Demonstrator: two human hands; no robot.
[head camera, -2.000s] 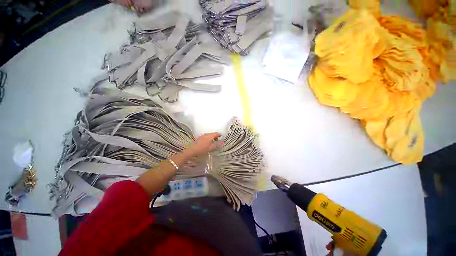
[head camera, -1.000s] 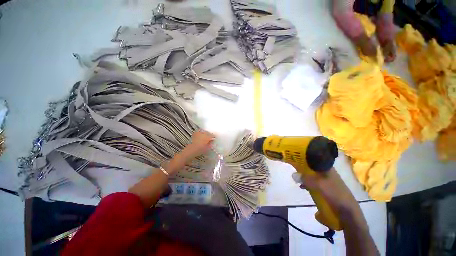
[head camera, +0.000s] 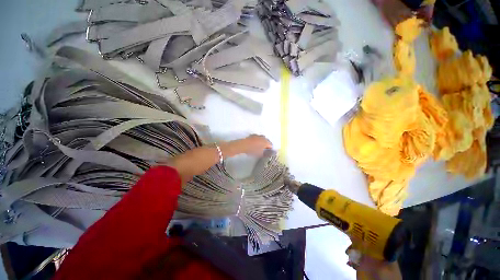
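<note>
My right hand (head camera: 364, 262) is closed on the grip of the yellow hot air gun (head camera: 353, 221), at the lower right. The gun's metal nozzle points left, close to the fanned tail ends of the beige-grey webbing straps (head camera: 263, 191). My left hand (head camera: 255, 145) lies at the upper edge of the tail-end bunch. Its fingers are blurred, so I cannot tell whether they hold a strap. The long straps (head camera: 126, 131) spread left under my red sleeve, with silver hooks at their far left ends.
More strap piles with silver hardware (head camera: 164, 33) (head camera: 296, 33) lie beyond. Yellow-orange fabric pieces (head camera: 392, 131) are heaped on the right, with a white pack (head camera: 334, 97) beside them. A person's arm (head camera: 397, 10) shows at the top right. A yellow tape line (head camera: 284, 117) crosses the table (head camera: 315, 147).
My left hand has moved right and slightly up to the bunch's upper edge. The gun has tilted, its body now lower right and its nozzle pointing up-left at the tail ends.
</note>
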